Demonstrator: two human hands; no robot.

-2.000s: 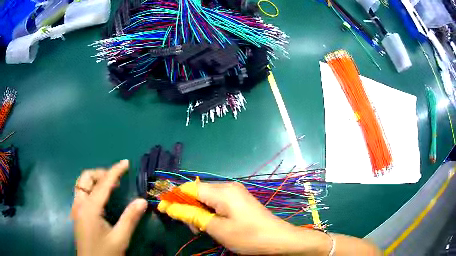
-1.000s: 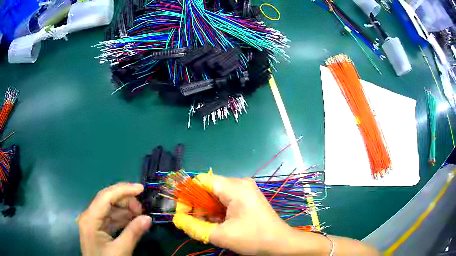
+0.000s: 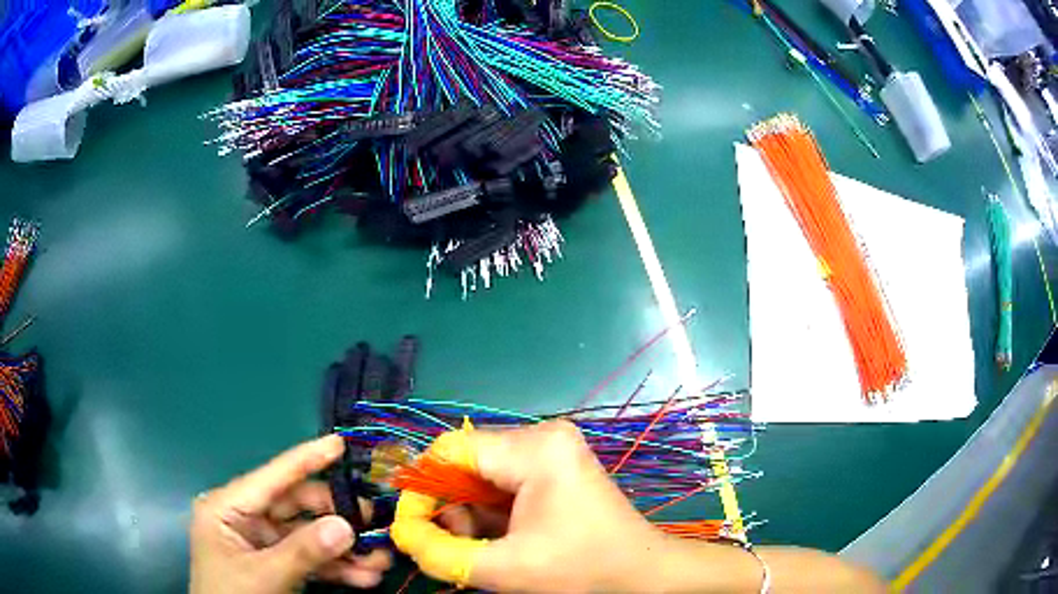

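My right hand (image 3: pixel 545 499), with yellow finger cots on thumb and finger, holds a bunch of orange wires (image 3: pixel 450 478), their metal tips pointing left. My left hand (image 3: pixel 273 516) holds a black connector housing (image 3: pixel 346 482) between thumb and fingers, just left of those tips. Whether a wire tip sits in a cavity cannot be told. More black housings (image 3: pixel 371 377) stand in a group just above my left hand. Their blue, purple, red and turquoise wires (image 3: pixel 650 435) run right, partly hidden behind my right hand.
A large heap of part-wired harnesses (image 3: pixel 464 151) lies at the top. A spare orange bundle (image 3: pixel 830 255) lies on a white sheet (image 3: pixel 928 313) at right, with a green wire bundle (image 3: pixel 999 284) beyond it. Orange-wired harnesses (image 3: pixel 17 406) lie at far left. Whitish plastic pieces (image 3: pixel 197 52) are upper left.
My left hand has closed on a black housing; it was apart from the housings and empty before. My right hand still holds the orange bunch, moved slightly. The view has shifted a little.
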